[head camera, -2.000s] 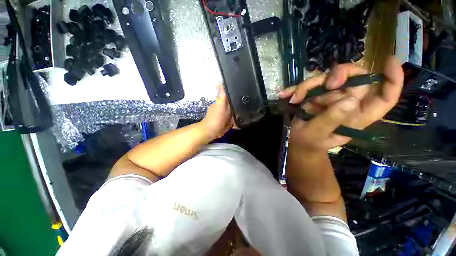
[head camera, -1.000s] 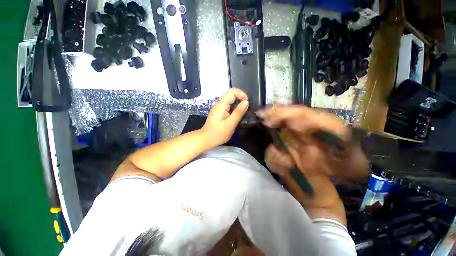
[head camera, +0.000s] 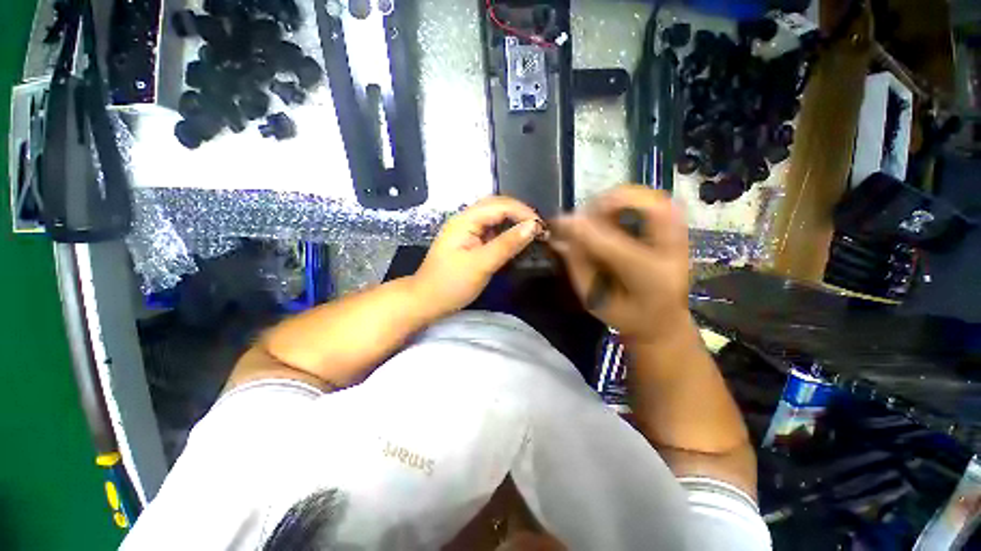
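The black lock panel (head camera: 529, 140) lies open side up, its lower end toward me, with a silver plate (head camera: 526, 73) inside and a stub lever (head camera: 599, 82) at its right. My left hand (head camera: 473, 250) is at the panel's lower end, thumb and index finger pinched on something tiny and dark, too small to name. My right hand (head camera: 629, 258) is blurred and meets the left fingertips. It holds dark pliers (head camera: 631, 222), mostly hidden in the palm; their nose cannot be made out.
A second lock panel (head camera: 377, 129) lies to the left. Heaps of black knobs (head camera: 242, 65) lie far left and right (head camera: 731, 113). A dark green cylinder (head camera: 652, 118) stands right of the worked panel. Black frames (head camera: 86, 161) hang at left. A cardboard box (head camera: 823, 161) is at right.
My left hand has let go of the panel's side and pinches at its lower end. My right hand has moved left to meet it, and the spread plier handles are now gathered in the palm.
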